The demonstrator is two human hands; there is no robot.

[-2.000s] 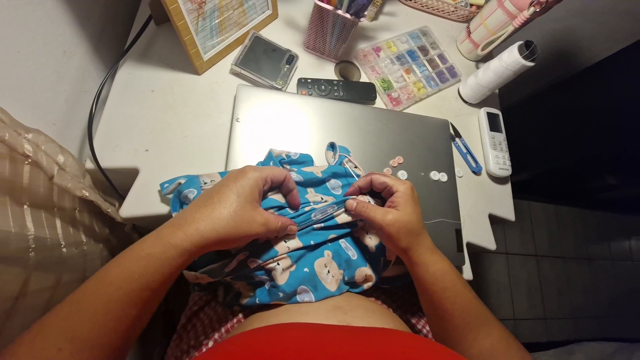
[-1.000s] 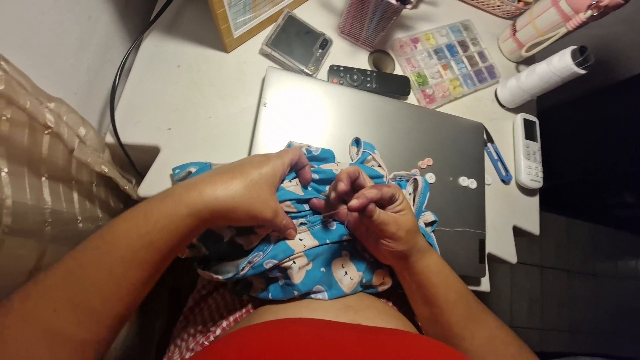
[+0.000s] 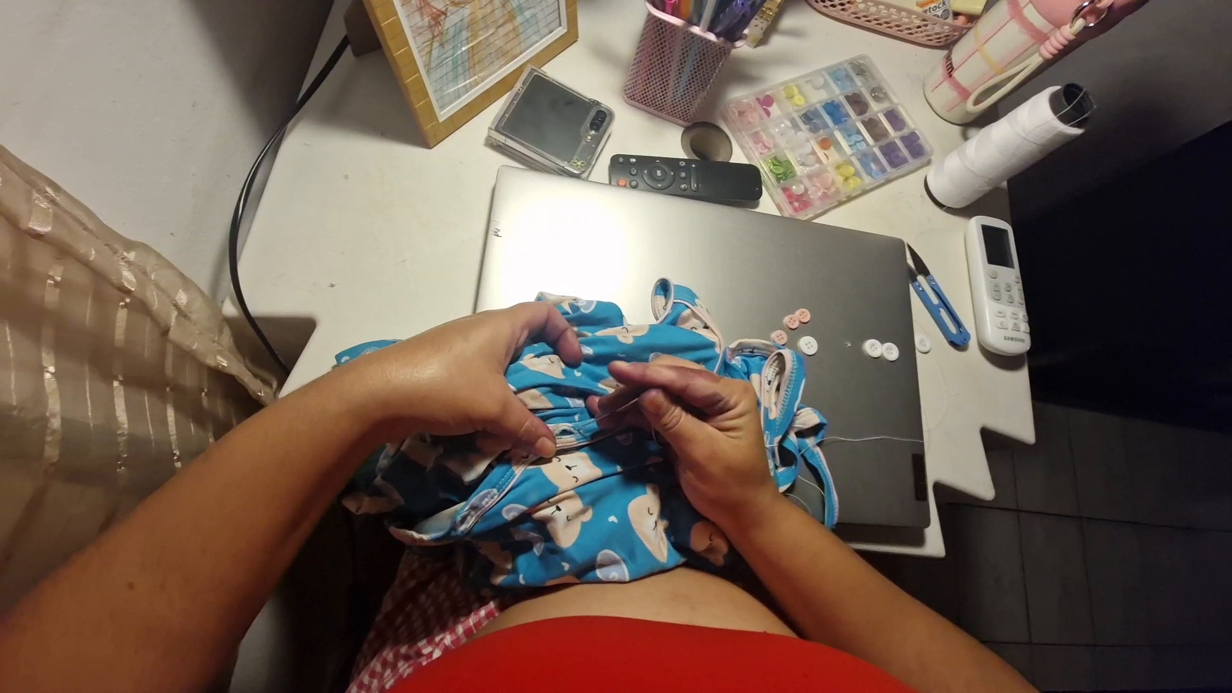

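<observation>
Blue fabric with an animal print (image 3: 616, 529), perhaps a garment, lies bunched over my lap and the near edge of a closed silver laptop (image 3: 693, 250). On its left part rests my left hand (image 3: 472, 380), thumb and fingers gripping the cloth beside a seam. Over the middle of the cloth, my right hand (image 3: 707, 423) pinches what looks like a thin sewing needle (image 3: 621, 409) between thumb and fingers. A pale thread (image 3: 871, 440) trails across the laptop at the right. Several white buttons (image 3: 873, 348) and pink buttons (image 3: 791, 321) lie on the lid.
Blue thread snips (image 3: 938, 298), a white remote (image 3: 998, 284) and a white thread cone (image 3: 1011, 144) are at the right. Behind the laptop are a black remote (image 3: 685, 179), a compartment box (image 3: 828, 135), a pen holder (image 3: 679, 63), a clear-cased phone (image 3: 551, 120) and a frame (image 3: 428, 106).
Two seconds ago both hands pinched the cloth along the seam. Since then my right hand has come off the seam and turned, and a needle-like object now shows in its fingers.
</observation>
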